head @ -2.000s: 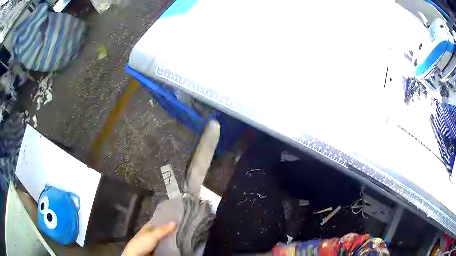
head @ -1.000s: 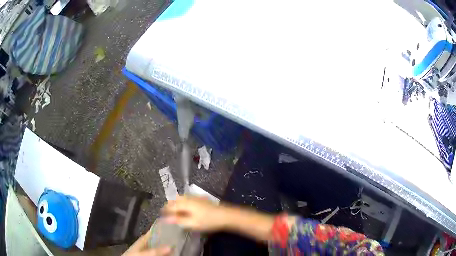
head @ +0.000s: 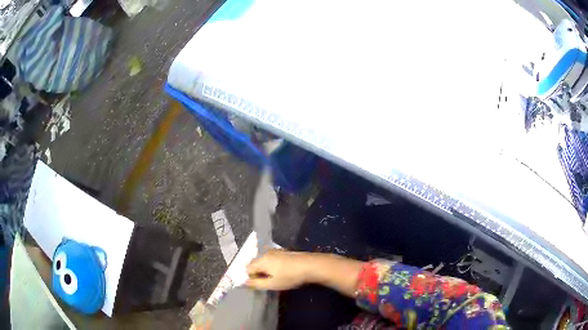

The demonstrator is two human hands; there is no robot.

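A narrow grey-brown fabric strip (head: 263,203) runs from the blue basket (head: 225,133) under the table edge up to my hands. My right hand (head: 278,269) comes in from the right in a flowered sleeve, its fingers closed on the strip. Grey-brown fabric pieces (head: 242,310) lie just below it at the bottom edge, blurred. My left hand (head: 198,316) is blurred and cut off at the bottom, at the left side of these pieces; its grip is unclear. A pale board (head: 237,265) shows beside the pieces.
The white table (head: 361,77) fills the upper right, with a sewing machine (head: 562,64) and striped navy fabric (head: 574,161). A blue pouch with eyes (head: 80,276) lies on a white board (head: 48,200) at left. A striped bundle (head: 64,53) and a paper strip (head: 224,236) lie on the floor.
My right hand was out of view two seconds ago, then came over the pieces; it is now slightly further right. The strip has shifted and the pale board shows more.
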